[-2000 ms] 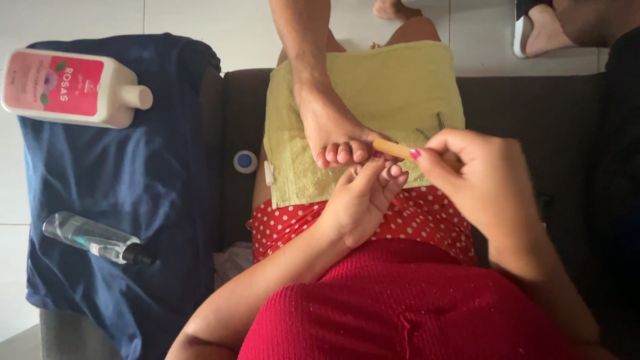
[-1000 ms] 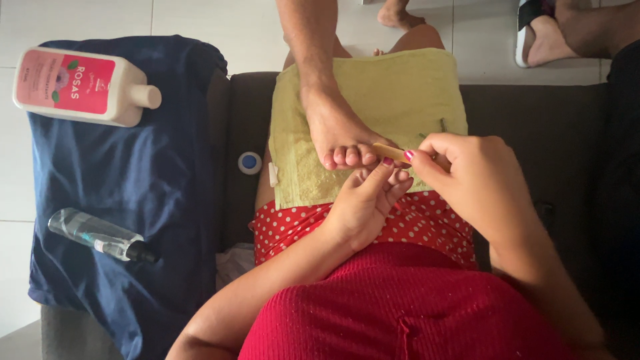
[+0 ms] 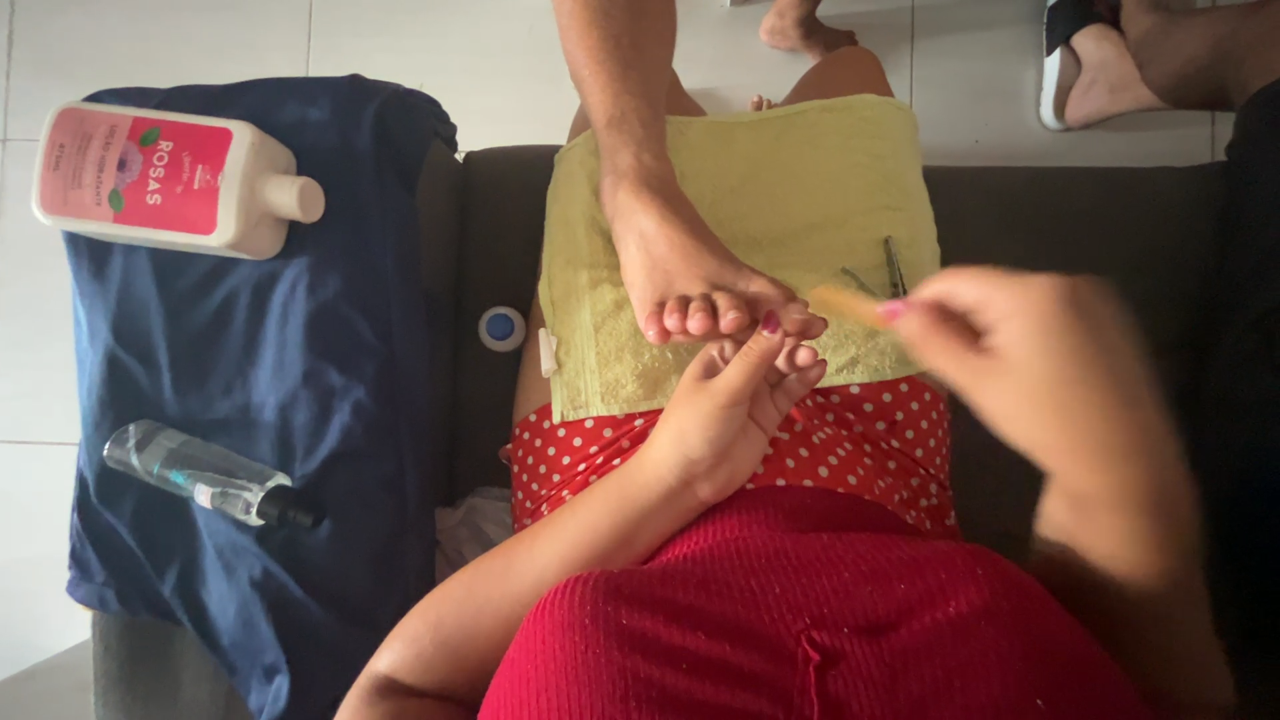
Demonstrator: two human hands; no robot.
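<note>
Another person's bare foot point(image 3: 690, 260) rests over a yellow-green towel point(image 3: 780, 160) spread on my lap. With thumb on top and fingers below, my left hand point(image 3: 735, 400) holds the big toe of that foot. My right hand point(image 3: 1030, 370), blurred, pinches an orange nail file point(image 3: 848, 303) between thumb and fingers. The file's tip is just right of the big toe; whether it touches cannot be told. Behind the file, a slim metal tool point(image 3: 893, 265) and part of another lie on the towel.
A white lotion bottle point(image 3: 140, 180) and a clear bottle with a black cap point(image 3: 200, 475) lie on a dark blue cloth point(image 3: 330, 350) at left. A round white-and-blue item point(image 3: 502, 329) sits on the dark sofa point(image 3: 1060, 220). Another person's sandaled foot point(image 3: 1105, 75) is at upper right.
My right hand and the file have moved right, away from the top of the big toe. My left hand keeps its hold on the toe.
</note>
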